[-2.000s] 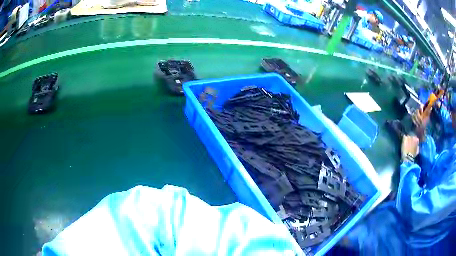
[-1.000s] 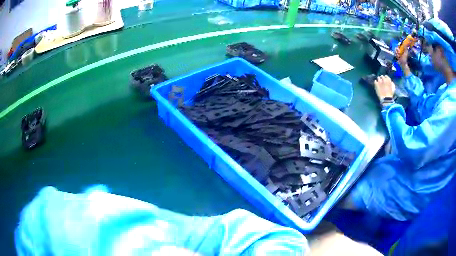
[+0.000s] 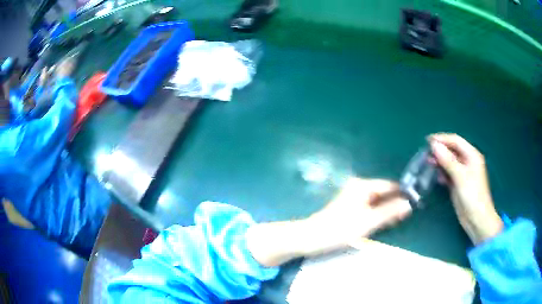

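My left hand [image 3: 362, 211] and my right hand [image 3: 463, 178] are in front of me over the green surface. Between their fingertips is a small dark plate [image 3: 419, 177], blurred and tilted. The right fingers pinch its upper end. The left fingertips touch or nearly touch its lower left side; blur hides which. A large white sheet [image 3: 380, 274] lies below the hands at the bottom edge.
A black housing [image 3: 421, 32] stands at the upper right, another [image 3: 254, 13] at the top centre. A clear plastic bag [image 3: 214, 69], a blue bin [image 3: 138, 89] with dark parts, and something red [image 3: 90, 98] are at upper left. A coworker's blue sleeve [image 3: 35, 148] is at left.
The view has swung left, away from the large blue bin of black plates. Both my hands now show, with a dark plate between them; before, mostly my sleeve showed.
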